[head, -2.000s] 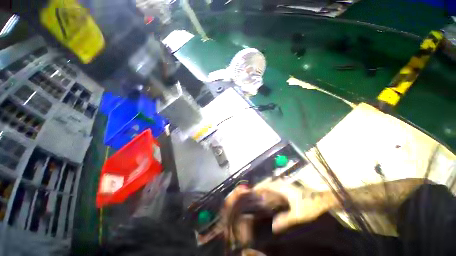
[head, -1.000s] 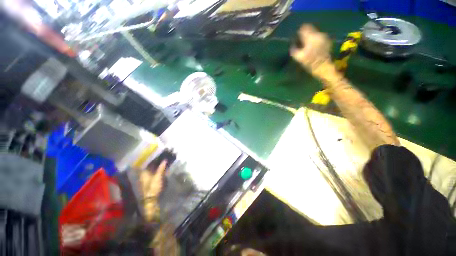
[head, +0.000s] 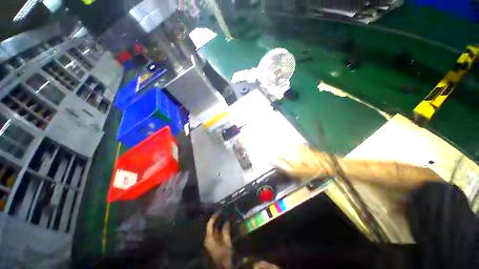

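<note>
My left hand (head: 218,240) is at the front left corner of the machine, its fingers bent beside a dark area; whether it holds anything cannot be told. My right hand (head: 299,162) is blurred and stretches over the front right corner; its fingertips are unclear. Neither green button shows. A small black part (head: 230,131) lies on the silver-white base plate (head: 211,167) by the yellow strip of the silver press head (head: 195,90). A small grey metal fixture (head: 242,156) is just in front of it. The red emergency stop (head: 266,194) is between my hands.
A red bin (head: 147,168) with a white label and blue bins (head: 147,118) are left of the plate. A white fan (head: 277,69) is behind it. A pale sheet (head: 386,142) lies right, near black-yellow tape (head: 444,92). Grey-white cabinets (head: 73,123) are far left.
My right hand has come back from the green surface at upper right to the machine's front. My left hand has moved from beside the press head to the front left corner. The view has shifted.
</note>
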